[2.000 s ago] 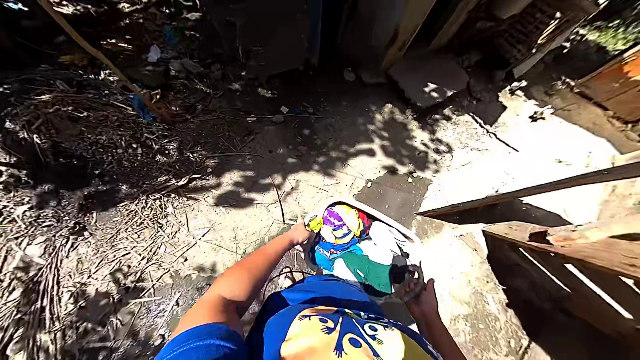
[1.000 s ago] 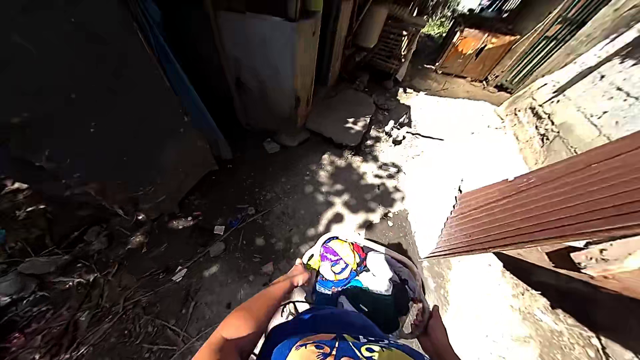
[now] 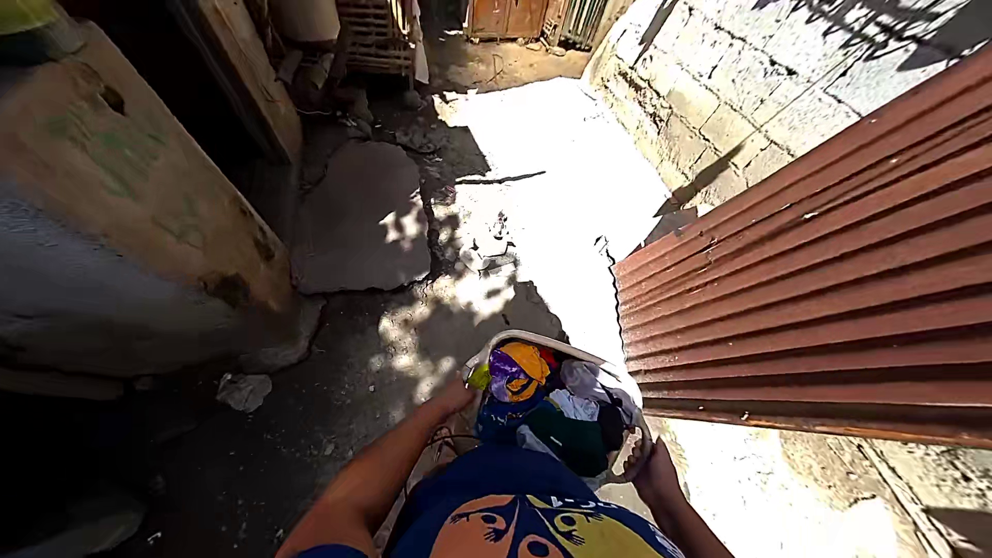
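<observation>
A pale plastic tub (image 3: 530, 336) full of clothes is held close in front of my waist. My left hand (image 3: 457, 394) grips its left side, by a yellow-green cloth (image 3: 479, 377). On the tub's right side my right hand (image 3: 640, 457) is closed around the rim or handle. Inside lie an orange and purple cloth (image 3: 521, 372), a dark green garment (image 3: 567, 443), a white cloth (image 3: 574, 404) and dark blue fabric (image 3: 500, 418). Parts of my fingers are hidden by the tub's edge.
A brown corrugated metal sheet (image 3: 806, 263) stands close on the right, before a concrete block wall (image 3: 721, 101). To the left is a worn wall (image 3: 155, 178) with a dark doorway. A flat concrete slab (image 3: 363, 221) and crumpled litter (image 3: 244, 391) lie on the ground.
The view has swung up and along the passage, with the corrugated sheet now nearer on the right. My right hand, over the clothes two seconds ago, is now at the tub's right side.
</observation>
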